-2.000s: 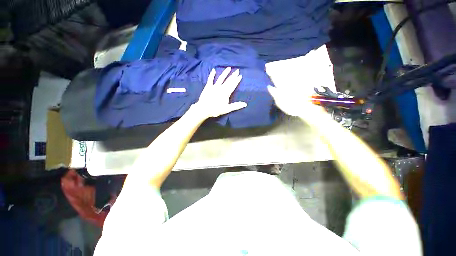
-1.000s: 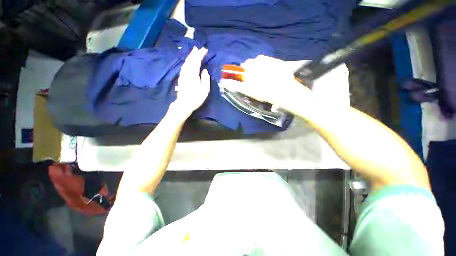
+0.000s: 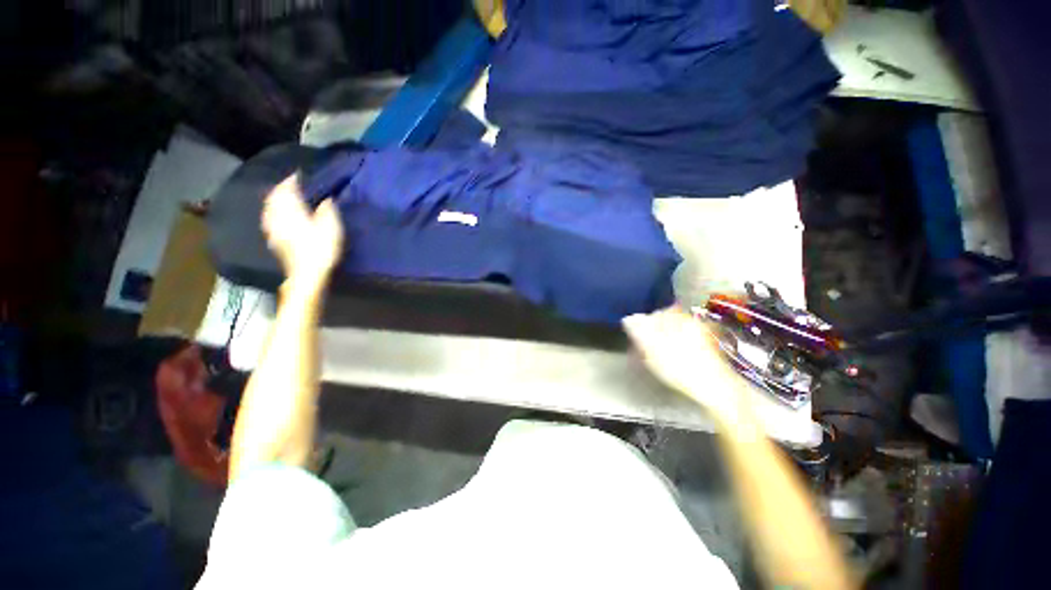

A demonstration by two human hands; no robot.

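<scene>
A blue garment [image 3: 426, 236] lies wrinkled over the dark padded board [image 3: 248, 219]. A small white label [image 3: 458, 218] shows on it. My left hand [image 3: 302, 236] is blurred at the garment's left edge, with thumb and fingers apart; whether it grips cloth is unclear. My right hand [image 3: 680, 352] is at the garment's lower right corner, fingertips together at the cloth edge. The steam iron [image 3: 766, 340], with a red-orange handle, stands just right of my right hand, not held.
A pile of navy garments [image 3: 657, 92] lies behind the board. The pale table [image 3: 484, 375] shows along the front edge. A blue bar [image 3: 432, 87] stands behind at left. A cardboard box [image 3: 179, 271] and a red-orange bag [image 3: 190, 409] are at left. A dark hose [image 3: 957, 317] runs right from the iron.
The iron, in my right hand on the garment one second ago, now stands at right, released. My left hand has moved to the garment's left end, my right hand to its lower right corner. The view has shifted.
</scene>
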